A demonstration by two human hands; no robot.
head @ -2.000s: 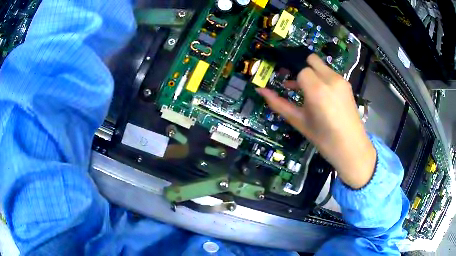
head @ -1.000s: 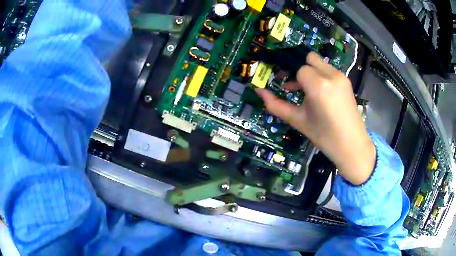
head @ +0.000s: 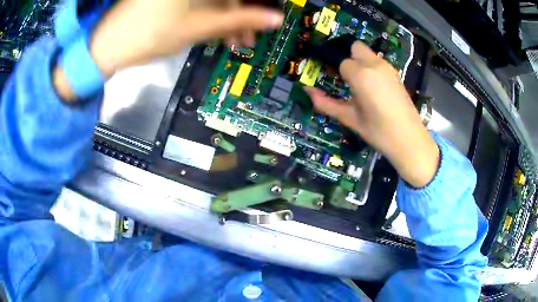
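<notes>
A green circuit board (head: pixel 233 110) lies in a black carrier (head: pixel 194 127), crowded with parts. My right hand (head: pixel 377 100) is over it, with black coverings on some fingers. Its thumb and a black-covered finger are on either side of a transformer with a yellow label (head: pixel 311 72), seated on the board; the fingertip contact is partly hidden. A second yellow-labelled transformer (head: pixel 325 20) stands farther up. My left hand (head: pixel 171 29), blurred and cut off by the top edge, is over the board's upper left, fingers extended, with no part visible in it.
Green clamps (head: pixel 251 197) lie along the carrier's near edge. A silvery rail (head: pixel 194 206) runs in front of my body. A white tray (head: pixel 85 218) shows at the lower left. Another board (head: pixel 513 218) is at the far right, a black bin (head: pixel 489 35) at the upper right.
My left hand has come into view at the upper left; before, only its sleeve showed. The carrier appears slightly shifted in the picture. My right hand stays around the same transformer.
</notes>
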